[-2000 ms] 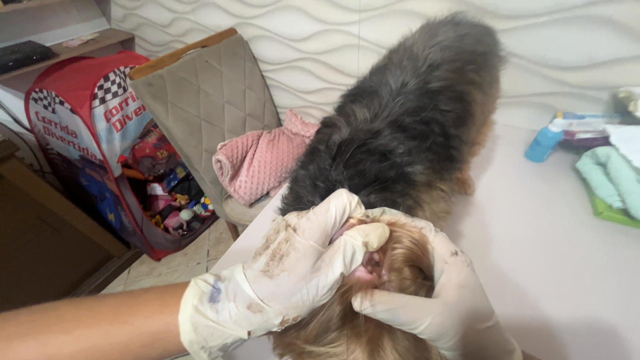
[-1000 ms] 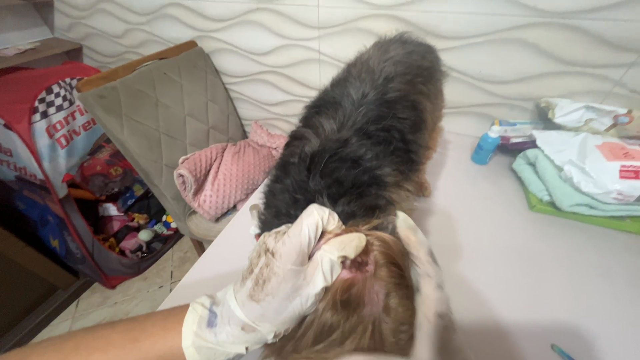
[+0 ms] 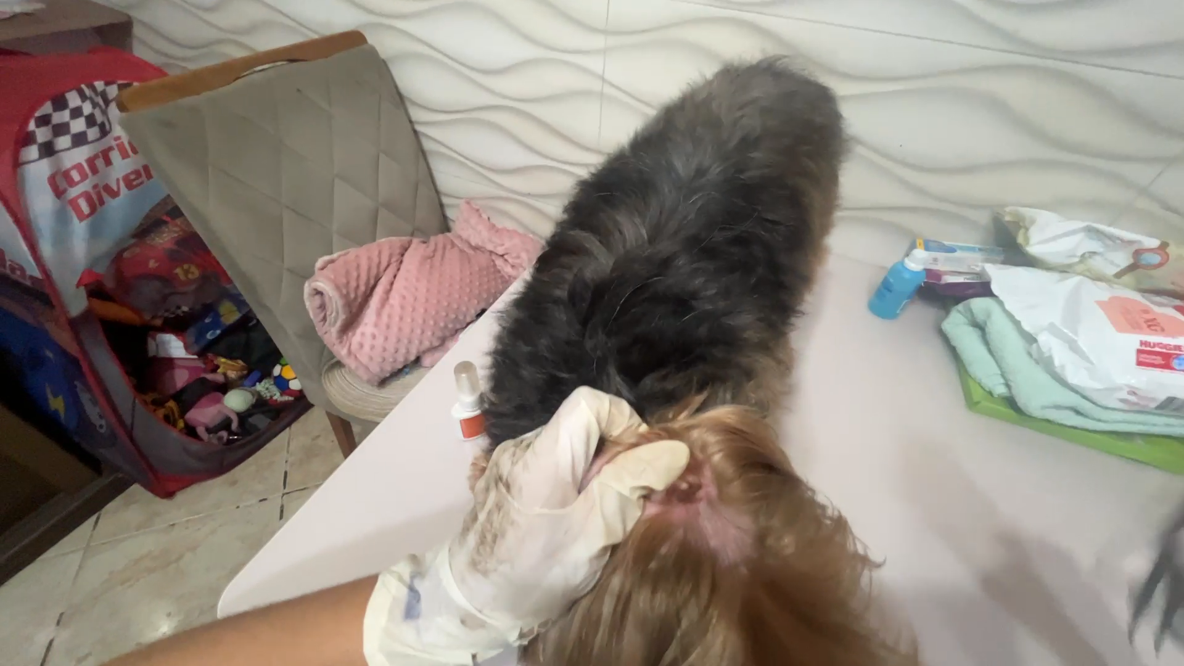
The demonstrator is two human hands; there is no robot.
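A long-haired dog (image 3: 684, 213), black-grey on the back and golden-brown on the head, stands on a white table. My left hand (image 3: 546, 518), in a stained white latex-type glove, grips the dog's ear flap between thumb and bent fingers and folds it back. The pink inner ear (image 3: 698, 504), with darker reddish-brown matter near the opening, shows beside my thumb. My right hand is out of view. Left of the dog's shoulder stands a small white bottle (image 3: 469, 407) with an orange label and clear cap.
On the table's right lie a blue bottle (image 3: 895, 287), small boxes, a wipes pack (image 3: 1091, 333) and a mint towel (image 3: 985, 347) over a green item. Dark strands (image 3: 1161, 583) show at the right edge. A chair (image 3: 287, 157) holds a rolled pink blanket (image 3: 407, 296); a toy tent (image 3: 83, 203) stands left.
My right hand has left the dog's head and gone out of view. My left hand still holds the ear. The view has shifted, and the white bottle now shows.
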